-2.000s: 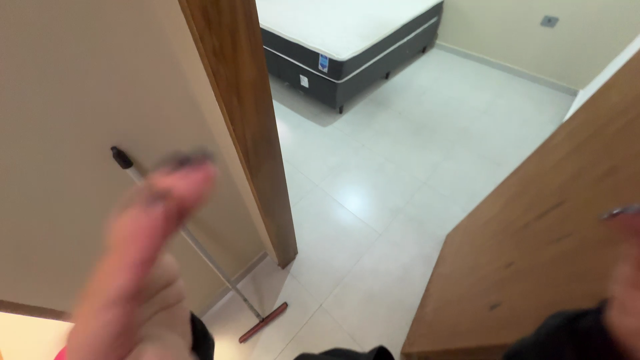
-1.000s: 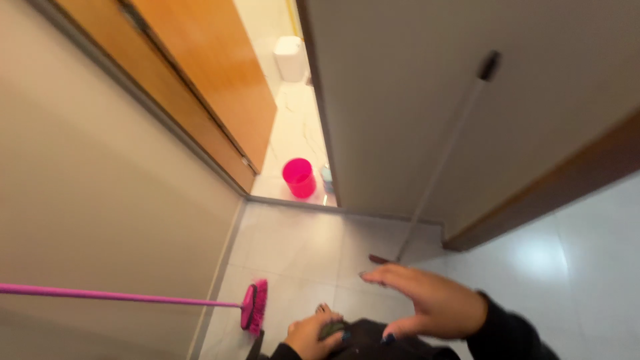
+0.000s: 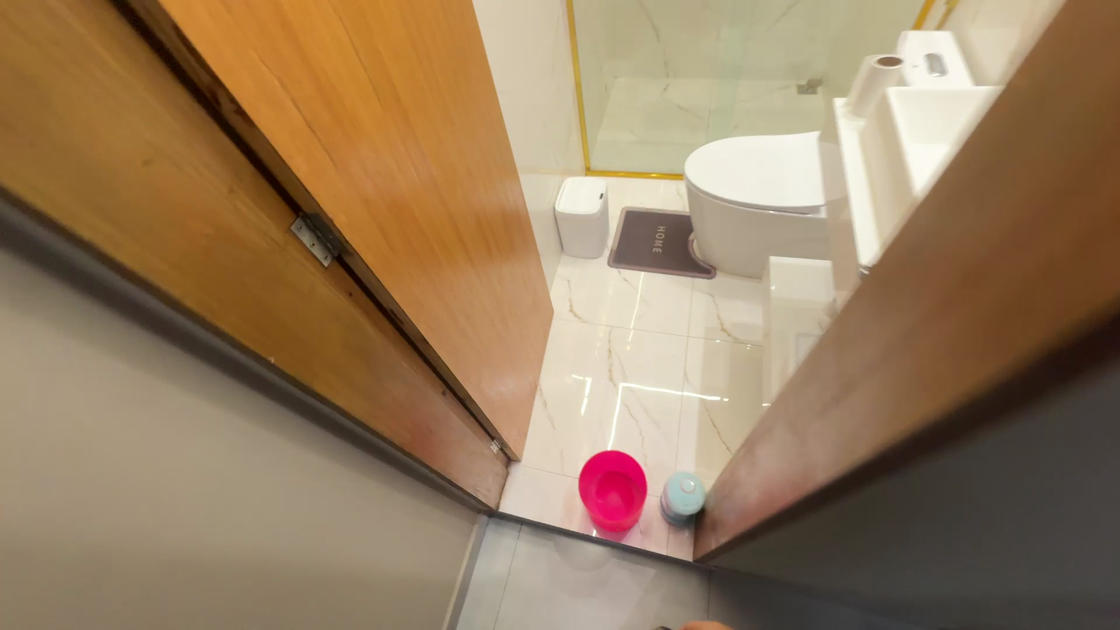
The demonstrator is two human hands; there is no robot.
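Observation:
Only a sliver of skin shows at the bottom edge, right of centre, possibly part of my right hand [image 3: 705, 625]; too little is visible to tell its pose or whether it holds anything. My left hand is out of view. Ahead of it, just inside the bathroom doorway, stands a bright pink plastic bucket [image 3: 612, 492]. To its right, close to the door frame, is a light blue container [image 3: 682, 497] with a rounded top.
An open wooden door [image 3: 411, 201] lines the left. Deeper in are a white bin [image 3: 583, 217], a dark mat [image 3: 654, 242], a white toilet [image 3: 761, 184], a washbasin [image 3: 927, 131] and a glass shower screen [image 3: 700, 87]. A dark threshold [image 3: 604, 542] crosses the doorway.
The view has swung from the bedroom doorway to the bathroom, and the bucket is nearer. Both hands, visible one second ago, have left the view except possibly that sliver. Broom and squeegee are out of view.

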